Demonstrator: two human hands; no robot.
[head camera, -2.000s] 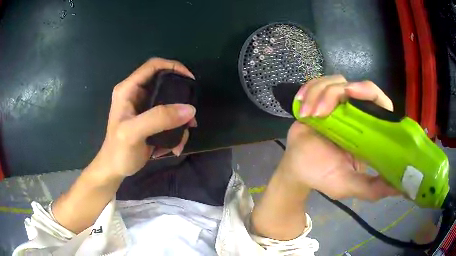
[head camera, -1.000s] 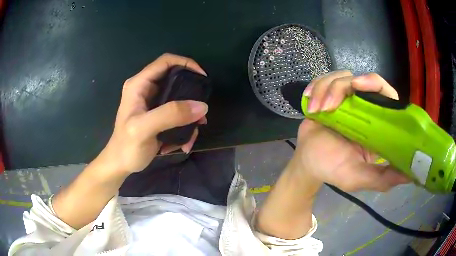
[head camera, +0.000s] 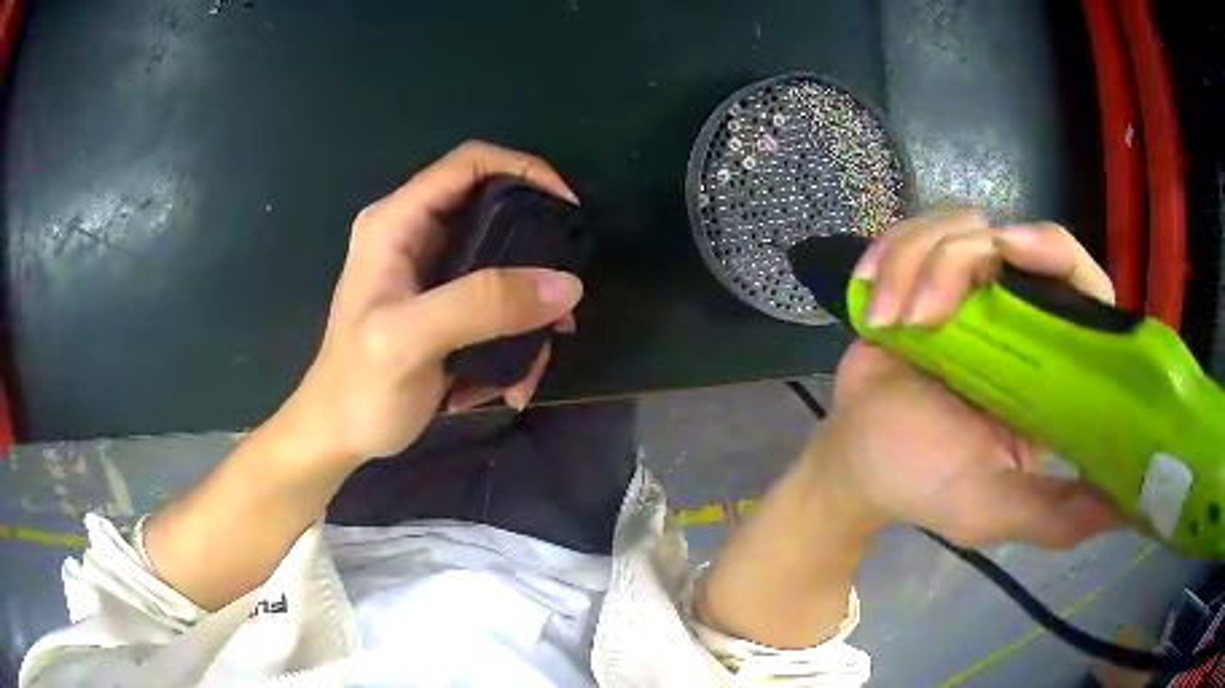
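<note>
My left hand (head camera: 403, 316) grips a palm-sized matte black plastic housing (head camera: 517, 242), with the thumb across its face, just above the bench's front edge. My right hand (head camera: 927, 350) is closed around a lime-green electric screwdriver (head camera: 1061, 383). Its black nose (head camera: 822, 266) points left, over the lower part of a round perforated screw dish (head camera: 752, 202). Many small silver screws lie on the dish, crowded at its upper right. The bit tip cannot be made out.
The dark green bench (head camera: 269, 108) spans the view. Red tray edges (head camera: 1122, 148) stand at the right, with a strip of red at the far left. A black cord (head camera: 1021, 605) loops below the bench edge over grey floor with yellow lines. Tiny specks lie at the bench's top left.
Both hands, the housing, the screwdriver and the dish appear further right in the view. Both hands keep their holds. The screwdriver's rear end now reaches the right rim of the picture.
</note>
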